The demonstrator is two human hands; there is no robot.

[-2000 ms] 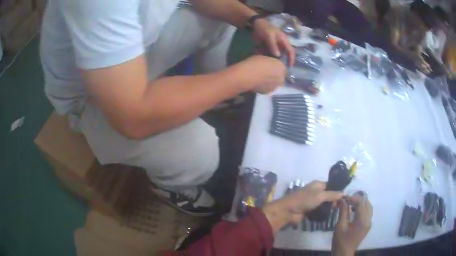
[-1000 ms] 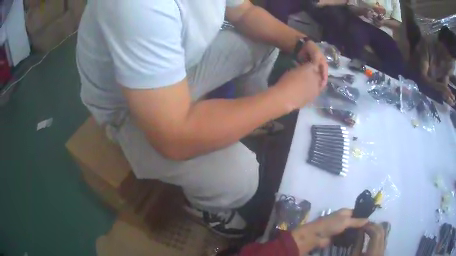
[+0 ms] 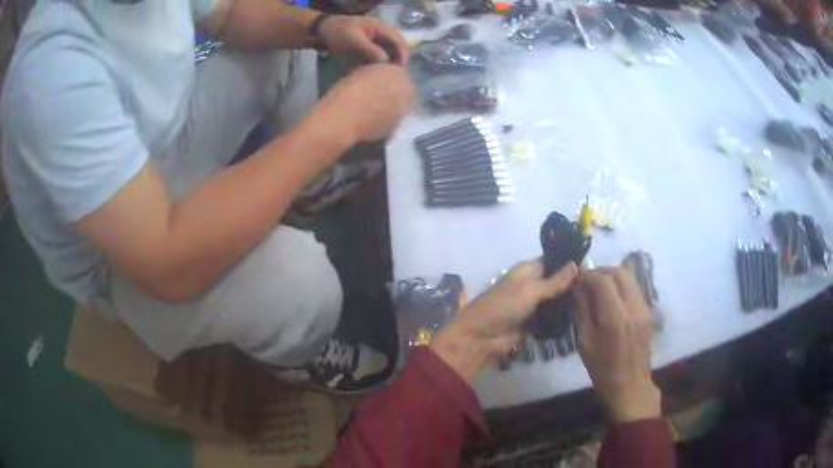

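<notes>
My left hand [image 3: 502,311] holds a black folded cable bundle [image 3: 564,239] upright over the near part of the white table. Yellow plugs [image 3: 586,218] stick out at its top. My right hand [image 3: 614,315] is at the right side of the bundle, its fingers bent close to it; whether it grips the cable is hard to tell. Black rods [image 3: 548,347] lie in a row under my hands, partly hidden. A clear bag with black loops and yellow bits [image 3: 429,306] lies left of my left hand.
A neighbour in a light blue shirt [image 3: 68,119] sits at the left, both hands over the table edge. A row of black rods with silver-white tips [image 3: 464,164] lies mid-table. More rods [image 3: 758,274] lie at the right. Bagged black parts [image 3: 448,57] line the far side.
The view has shifted, so table and hands sit further left and higher than one second ago. My left hand still holds the cable bundle. My right hand shows more fully beside it.
</notes>
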